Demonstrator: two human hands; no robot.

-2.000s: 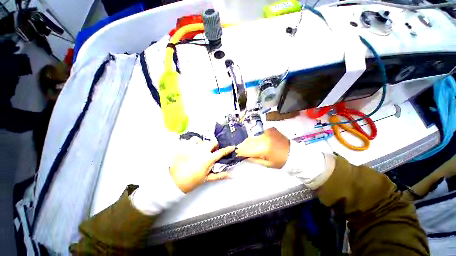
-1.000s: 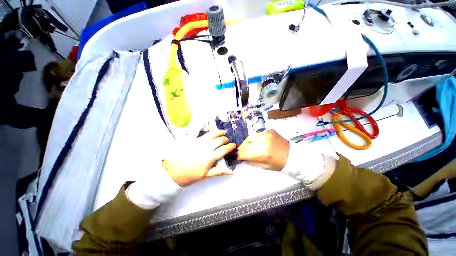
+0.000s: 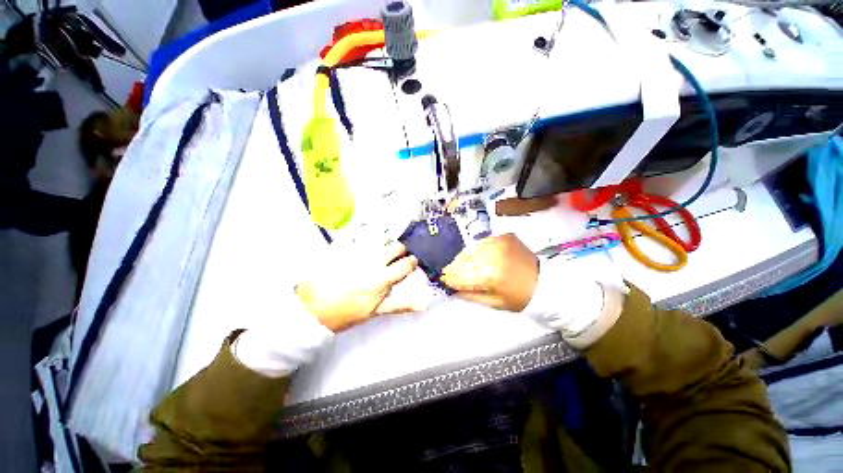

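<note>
A small dark navy fabric piece (image 3: 433, 248) lies flat at the presser foot and needle (image 3: 442, 209) of the white sewing machine (image 3: 573, 69). My right hand (image 3: 494, 272) has its fingertips on the right lower edge of the piece. My left hand (image 3: 356, 288) lies at its left edge, fingers bent, fingertips touching or just beside the fabric; glare hides whether they grip it. The underside of the piece is hidden.
A striped garment panel (image 3: 171, 222) lies along the table's left side. Scissors with red and orange handles (image 3: 652, 231) and thin pens (image 3: 592, 244) lie under the machine arm. A yellow-green tool (image 3: 325, 175) stands left of the needle. A person's forearm (image 3: 806, 325) shows at right.
The dark piece now lies flatter and more exposed, turned slightly at the needle. My left hand has drawn back a little to the left. My right hand has barely moved.
</note>
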